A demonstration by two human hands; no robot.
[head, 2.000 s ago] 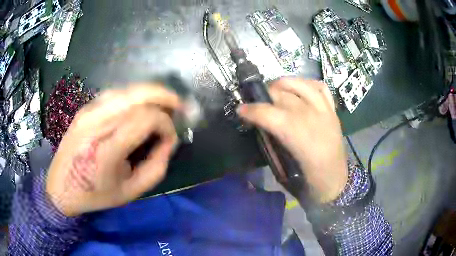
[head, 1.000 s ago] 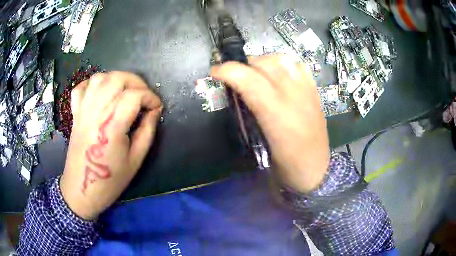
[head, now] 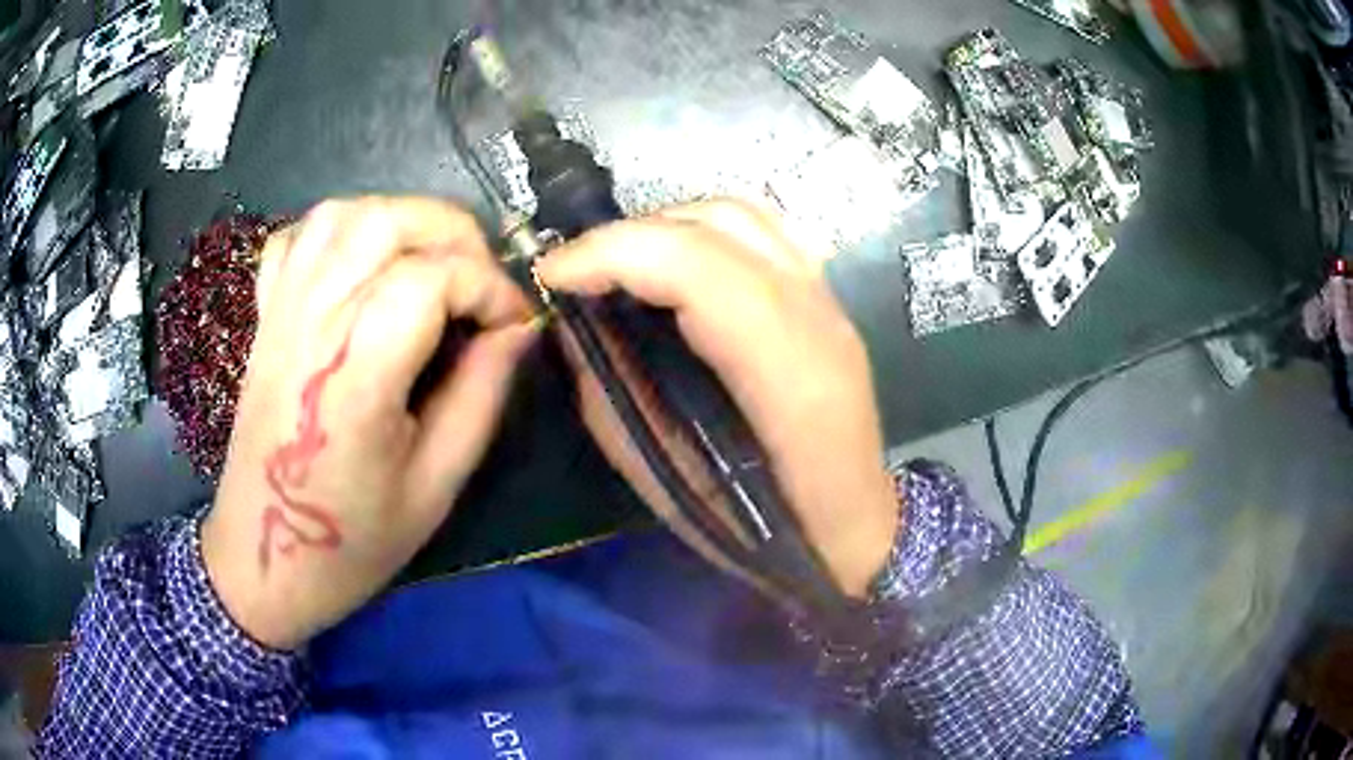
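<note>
My right hand (head: 742, 356) is closed around the black soldering iron (head: 571, 186), whose metal end points up and away to the left. A thin bent solder feed tube (head: 456, 119) runs beside the barrel. My left hand (head: 371, 401) has thumb and forefinger pinched together close to my right fingertips; a tiny yellowish bit shows there, too small to identify. A circuit board (head: 512, 161) lies partly behind the iron. The dark red component pile (head: 208, 334) lies at the left, partly behind my left hand.
A board heap (head: 89, 356) fills the left edge. A second board pile (head: 1039, 164) lies at the right, with a single board (head: 957, 285) near it. A white roll with an orange band (head: 1180, 27) stands at upper right. A black cable (head: 1054, 416) hangs off the right bench edge.
My right hand and the iron have moved left, and the iron now tilts up-left. My left fingertips have moved slightly right, close to my right hand.
</note>
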